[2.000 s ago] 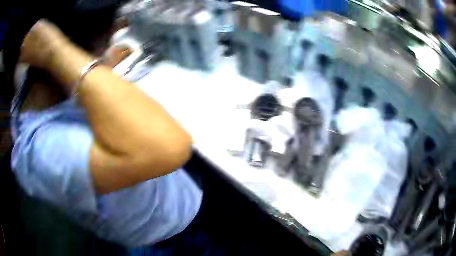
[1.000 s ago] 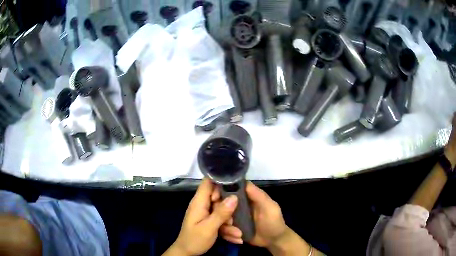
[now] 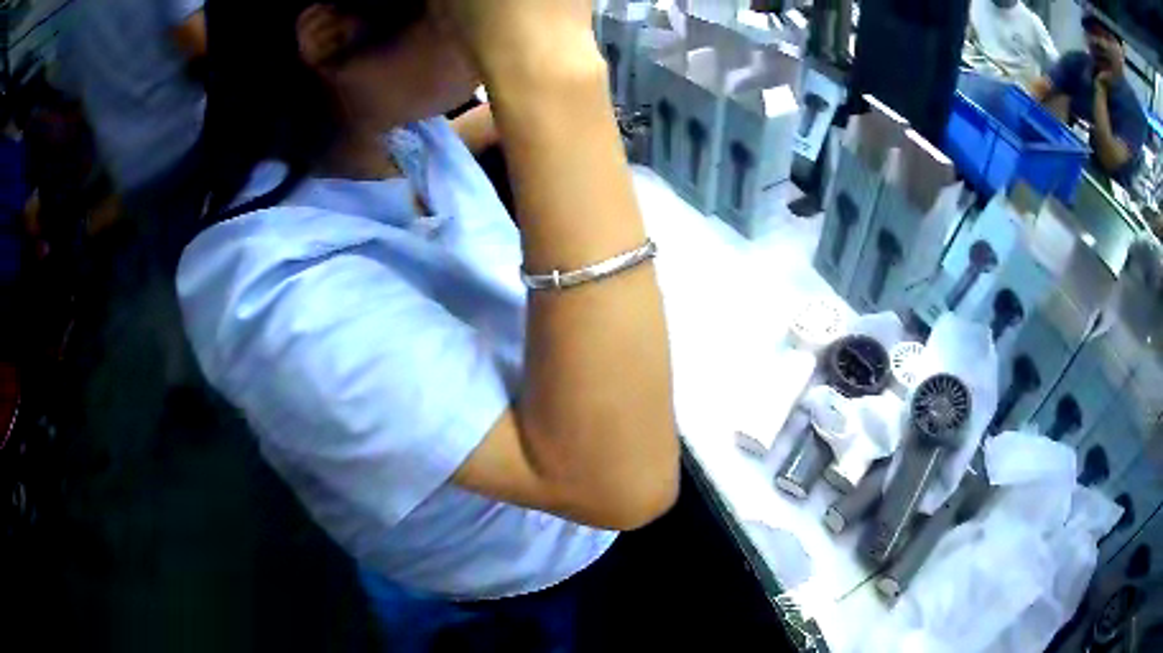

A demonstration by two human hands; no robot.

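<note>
Neither of my hands is in the picture; the bare arm with a silver bracelet belongs to a neighbour. Nearest on the white table, a dark grey unit with a spoked round head (image 3: 941,406) lies with its tube handle towards the table edge. Beside it are another dark-headed unit (image 3: 858,365) and a white unit (image 3: 778,406). Several grey handles lie close together there. Milky white protective bags (image 3: 995,561) lie heaped at the lower right, partly over a grey handle. Part of another dark round head (image 3: 1117,612) shows at the right rim.
A neighbour in a light blue shirt (image 3: 383,370) fills the left and centre, one arm raised. Pale blue-grey retail boxes (image 3: 753,160) stand in rows behind the units. A blue bin (image 3: 1014,138) is behind them. The table's dark edge (image 3: 740,536) runs diagonally. Other people are at the upper right.
The view has swung left from the pile to the neighbour. My two hands, which held a dark grey unit one second ago, have left the picture along with that unit.
</note>
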